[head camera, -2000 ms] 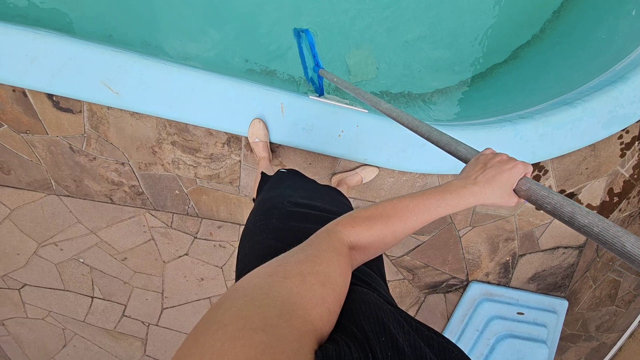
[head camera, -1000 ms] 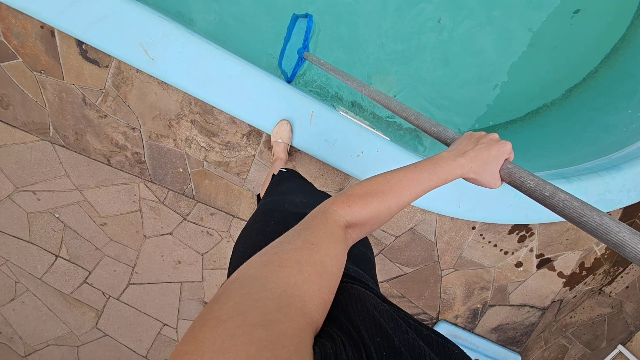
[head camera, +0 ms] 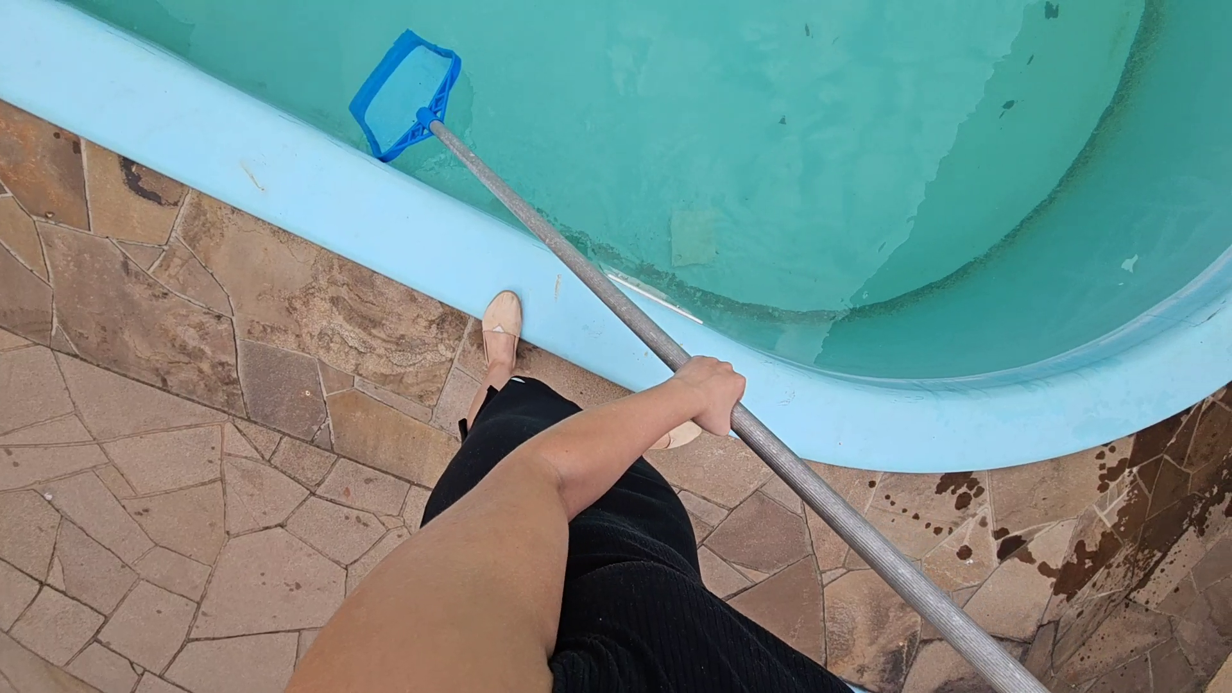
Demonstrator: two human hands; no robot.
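Note:
My left hand (head camera: 712,393) is closed around the grey ribbed pole (head camera: 828,500) of a pool skimmer, just over the pool's rim. From the lower right, the pole slants across the rim to a blue skimmer net (head camera: 404,96) at upper left. The net's open face shows over the green pool water (head camera: 770,144), near the inner wall; whether it touches the water is unclear. My right hand is out of view, as is the near end of the pole.
A light blue pool rim (head camera: 318,217) curves round to the right. Irregular stone paving (head camera: 144,318) borders it, with dark wet spots (head camera: 1068,568) at right. My beige shoe (head camera: 501,316) is against the rim. Small dark specks and a pale square patch (head camera: 694,238) show in the pool.
The net has turned from a narrow, near edge-on look to showing its wide face. My left hand stays closed on the pole. The view has shifted, and the blue stepped block has mostly left it.

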